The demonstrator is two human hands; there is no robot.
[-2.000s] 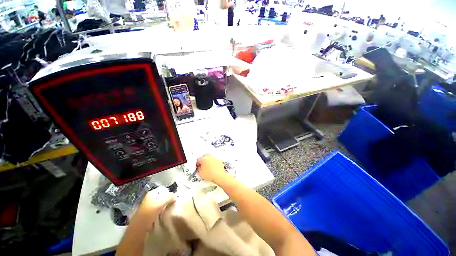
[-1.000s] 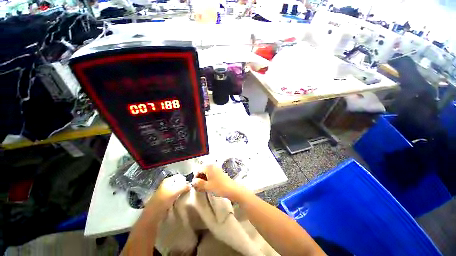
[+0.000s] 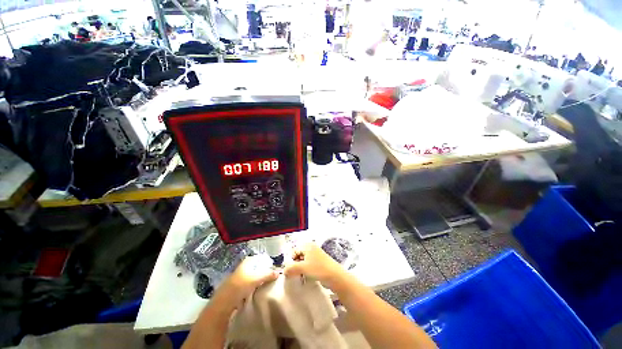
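A beige garment piece (image 3: 290,310) is bunched below the counter panel (image 3: 245,170), which shows red digits 007188. My left hand (image 3: 251,276) grips its upper left edge. My right hand (image 3: 315,264) grips its upper right edge, close to my left hand. Both hands are at the pressing head (image 3: 275,251) of the machine, under the panel. Small dark fasteners (image 3: 337,251) lie in a heap on the white table (image 3: 170,293), right of the machine. Whether a fastener is between my fingers cannot be told.
A clear plastic bag (image 3: 208,249) with dark parts lies left of the machine. A second small heap (image 3: 341,210) is farther back. A dark bottle (image 3: 322,143) stands behind the panel. A blue bin (image 3: 505,307) is at the right. Black garments (image 3: 51,116) are piled at the left.
My right hand has come from the fastener heaps to the garment edge beside my left hand. The camera view has turned left, so the machine appears farther right. The digits are unchanged.
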